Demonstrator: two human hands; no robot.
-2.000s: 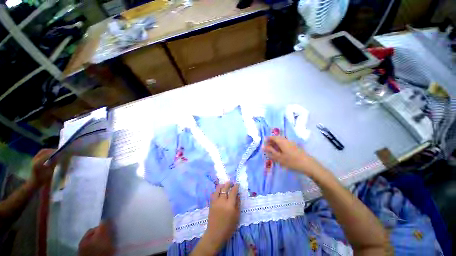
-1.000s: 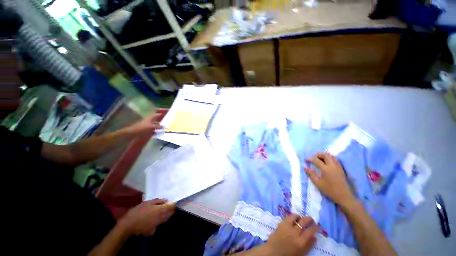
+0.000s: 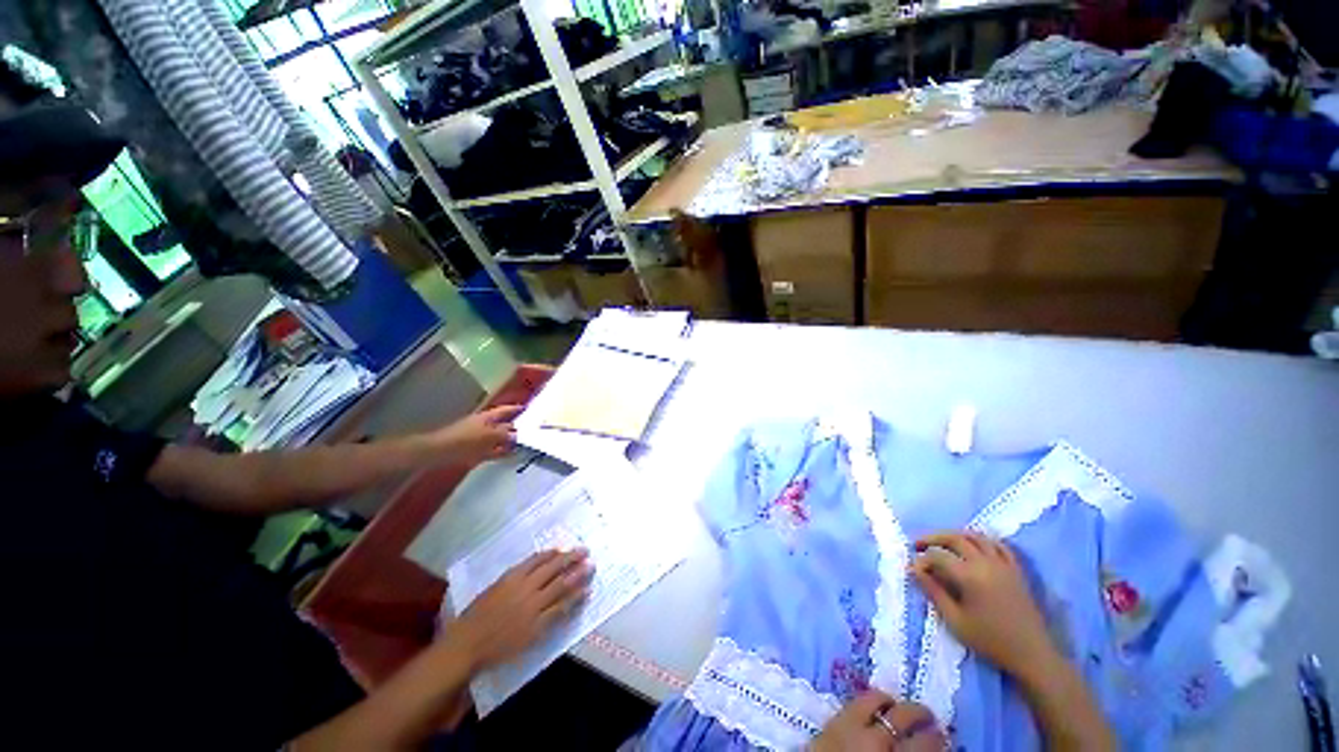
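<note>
A light blue dress with red flower sprigs (image 3: pixel 786 566) lies face up on the white table, its V-neck open. White lace edging (image 3: pixel 886 544) runs down the front and a broad white lace band (image 3: pixel 756 691) crosses the waist. My right hand (image 3: pixel 991 595) rests on the front near the right lace edge, fingers slightly curled. My left hand (image 3: pixel 881 726), with a ring, is at the waist, cut off by the bottom edge; whether it pinches cloth cannot be told. Black thread snips (image 3: pixel 1314 698) lie at the far right, partly cut off.
At left a person in dark clothes (image 3: pixel 162 588) rests one hand on a printed sheet (image 3: pixel 514 573) and the other at a paper stack with a yellow-tan sheet (image 3: pixel 610 385). A second table with cloth (image 3: pixel 778 169) and shelves stand behind. The white table (image 3: pixel 822 353) has a tape measure along its edge.
The view has swung left and up to the person. The person's lower hand has gone from the sheet's edge to flat on it. My hands stay on the dress front and waist.
</note>
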